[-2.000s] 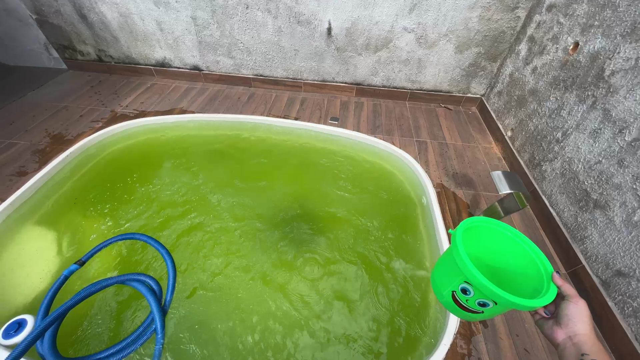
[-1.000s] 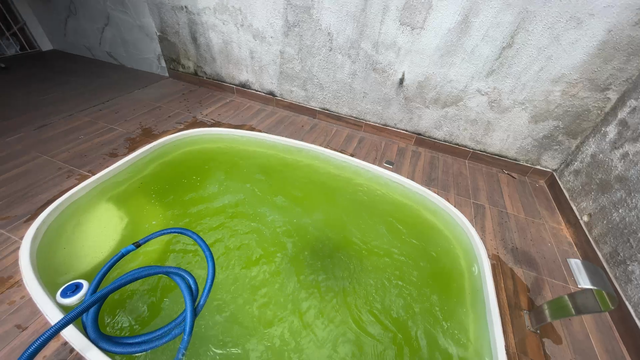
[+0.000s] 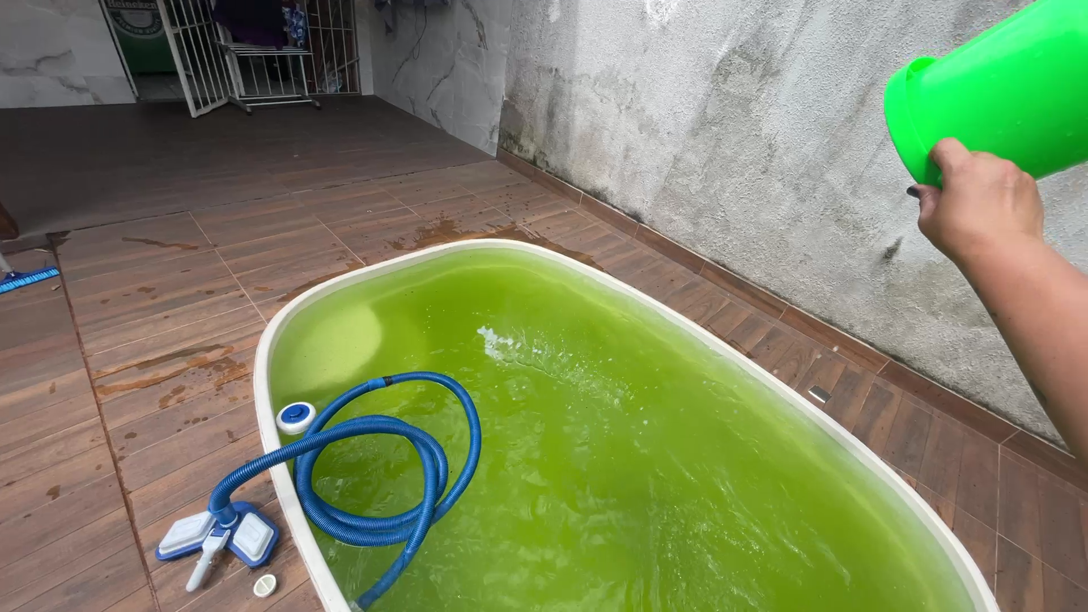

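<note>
At the upper right, my right hand [image 3: 982,200] grips the rim of a bright green plastic bucket [image 3: 1003,93], which is tipped on its side in the air, its mouth facing left. Below it lies a white-rimmed pool [image 3: 748,357] of green water [image 3: 595,442], with a small white splash near the far end. A coiled blue hose [image 3: 416,433] rests partly in the water and runs over the left rim to a blue and white pool vacuum head [image 3: 225,540] on the floor. My left hand is out of view.
A white and blue round fitting [image 3: 296,416] sits inside the pool's left rim. A small white cap [image 3: 265,585] lies on the wet wood-look floor. A rough grey wall [image 3: 646,110] borders the right. Farther off stand a white metal gate [image 3: 194,55], a drying rack [image 3: 270,76] and a blue brush [image 3: 27,279].
The view has swung left. The green bucket, held low at the pool's right side two seconds ago and out of view one second ago, is now raised and tipped. A white splash has appeared on the water.
</note>
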